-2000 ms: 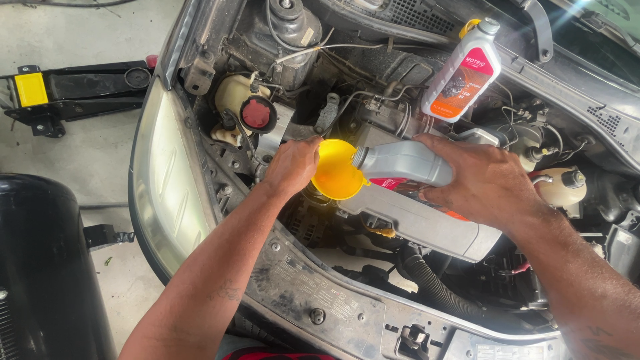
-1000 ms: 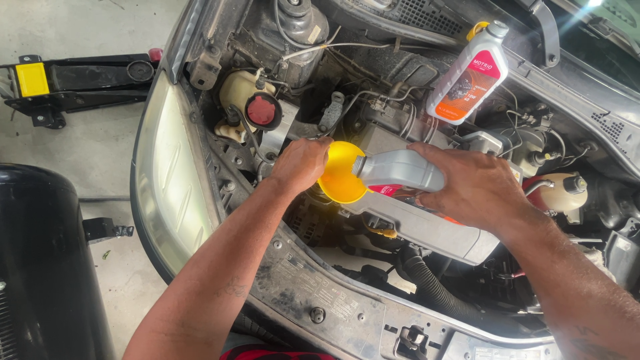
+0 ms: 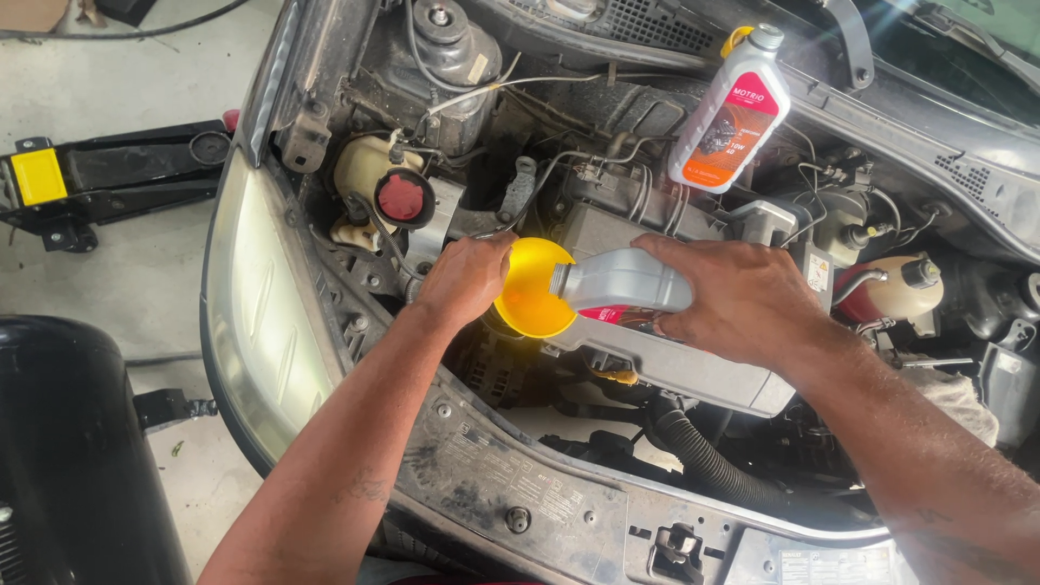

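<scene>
My left hand (image 3: 467, 276) grips the edge of a yellow plastic funnel (image 3: 530, 305), which stands over the engine of a car with its mouth facing up. My right hand (image 3: 735, 301) holds a grey plastic Motrio engine oil bottle (image 3: 630, 280), tipped on its side. The bottle's uncapped neck lies over the funnel's rim. Amber oil shows inside the funnel. A second Motrio oil bottle (image 3: 730, 114) stands uncapped at the back of the engine bay, with a yellow cap (image 3: 735, 41) beside its neck. The funnel's spout is hidden.
A headlight (image 3: 264, 309) and the front crossmember (image 3: 520, 479) border the engine bay. A red-capped reservoir (image 3: 402, 199) sits left of the funnel, another reservoir (image 3: 898, 288) at the right. On the floor at left are a black floor jack (image 3: 122, 171) and a black tank (image 3: 73, 439).
</scene>
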